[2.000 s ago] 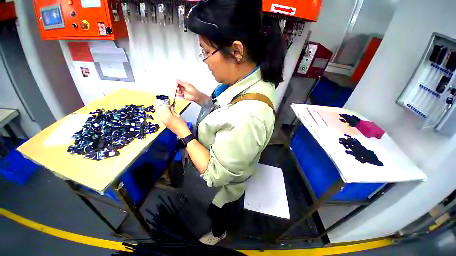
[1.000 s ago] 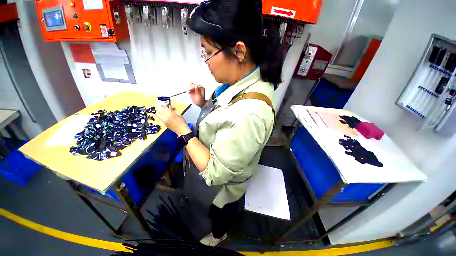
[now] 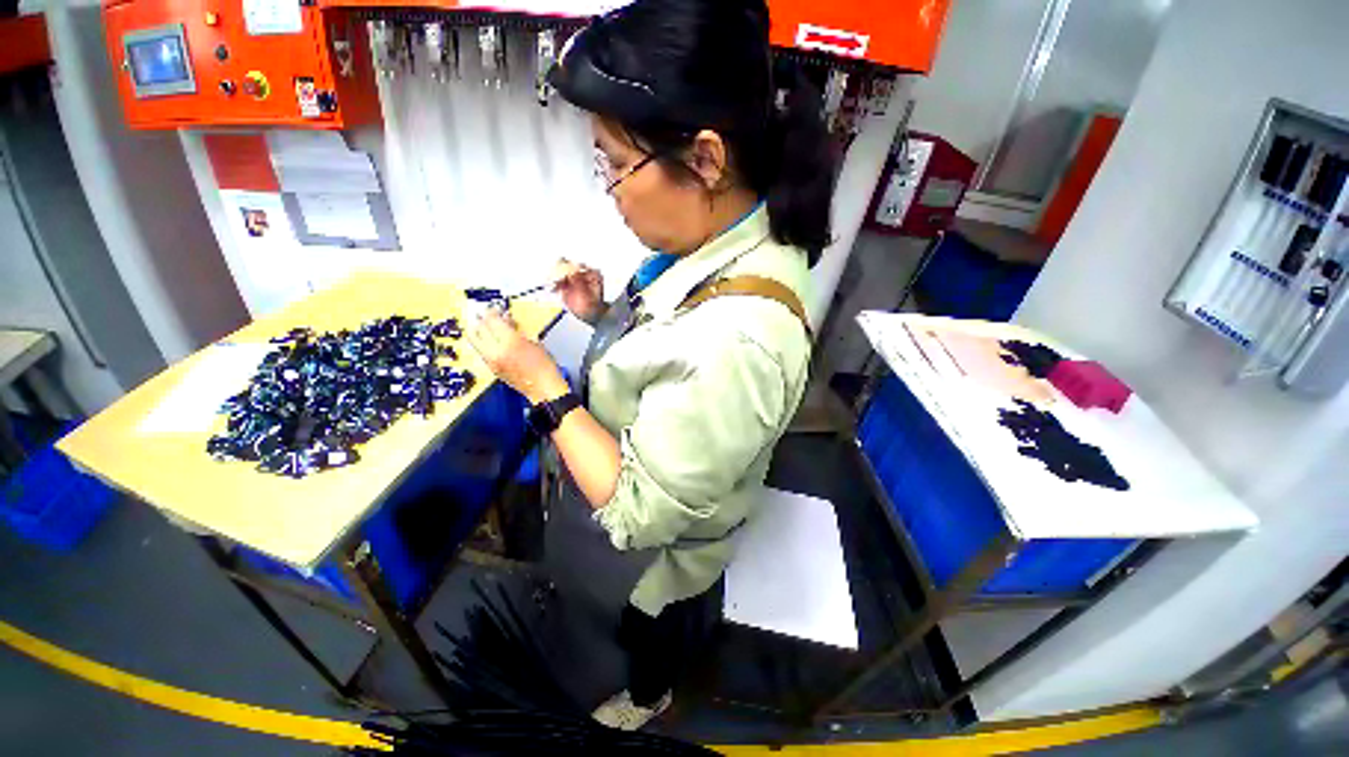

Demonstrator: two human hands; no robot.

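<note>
A bundle of long thin black strips [image 3: 511, 695] shows at the bottom edge of the head view, its ends fanned out upward and to the left. The rest of the bundle is cut off by the picture's edge. Neither of my hands is in the picture, so what holds the bundle is hidden.
A person [image 3: 703, 355] stands in front, holding a thin stick and a small part over a yellow-topped table [image 3: 163, 481] with a heap of small black parts [image 3: 348, 388]. A white side table [image 3: 1154, 496] at right bears black pieces [image 3: 1058, 447] and a pink block [image 3: 1092, 386].
The other person's hand with the stick has moved away from an upright hold, and the stick now slants to the small part. The strips have shifted only slightly.
</note>
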